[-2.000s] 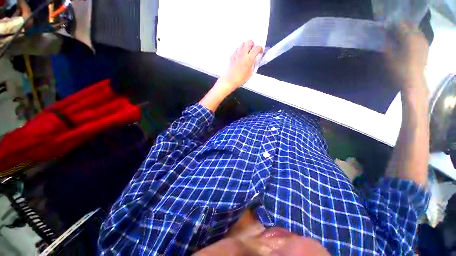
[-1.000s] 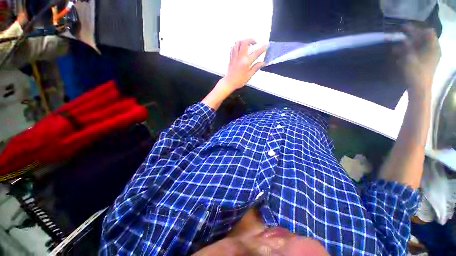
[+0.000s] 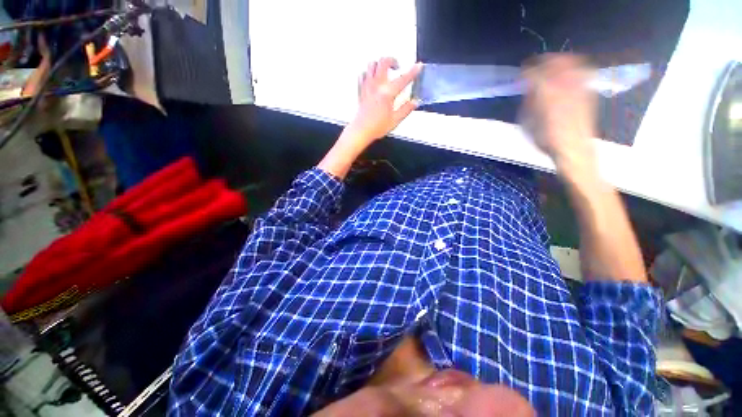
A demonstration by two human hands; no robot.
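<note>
A dark garment piece (image 3: 480, 37) lies on the white table cover (image 3: 325, 49). A pale, semi-sheer interfacing strip (image 3: 468, 81) lies along its near part, from my left hand towards the right edge. My left hand (image 3: 381, 96) is at the strip's left end, fingers spread, with thumb and fingertips touching the cloth's left edge; whether it pinches the strip is unclear. My right hand (image 3: 560, 102) is motion-blurred over the strip's middle and hides part of it; its fingers and grip cannot be made out. Loose thread tails show on the cloth above the strip.
A folded red bundle (image 3: 134, 224) with a dark band sits left below the table. A round metallic object (image 3: 726, 134) stands at the right edge. Cables and an orange item (image 3: 102, 55) are at upper left. Crumpled pale scraps (image 3: 698, 301) lie at lower right.
My right hand has moved left from the cloth's right end to the strip's middle. The strip, lifted and arched before, now lies lower along the cloth. The pale sheet at upper right is out of view.
</note>
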